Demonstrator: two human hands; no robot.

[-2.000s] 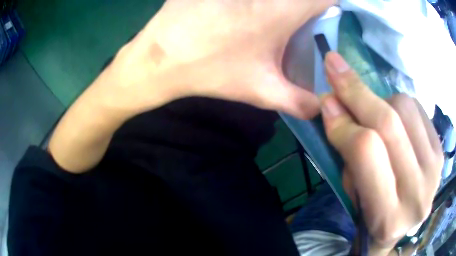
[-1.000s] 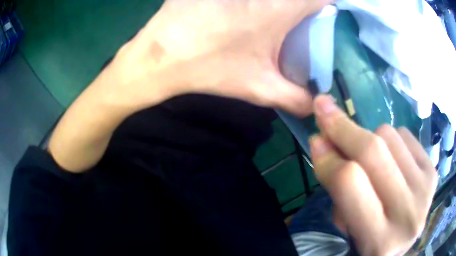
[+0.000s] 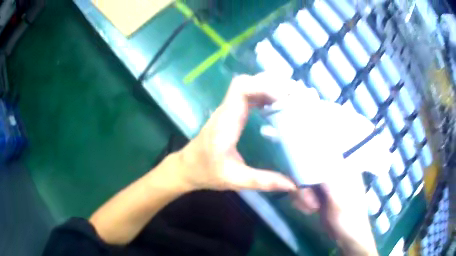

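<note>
My left hand [image 3: 215, 150] holds a pale blue-grey housing [image 3: 291, 156] between thumb and fingers, over the bench's near edge. The housing is overexposed and merges with the white cloth [image 3: 330, 135] behind it. My right hand [image 3: 345, 215] is at the housing's lower end, blurred and washed out. Its fingertips are by my left thumb; its grip is not clear. A slim dark tool [image 3: 363, 141] lies slanted on the cloth, away from my fingers.
A tray [image 3: 345, 97] with rows of pale housings is at the right. Yellow-green tape [image 3: 207, 65] and a tan cardboard sheet [image 3: 130, 15] are on the green bench at the top. A dark cord [image 3: 162, 47] crosses the bench edge. Blue crates [image 3: 10, 130] stand at the far left.
The view has shifted to show the bench and tray. My hands and the housing appear farther from the camera. The dark piece near my right fingertips earlier no longer shows there.
</note>
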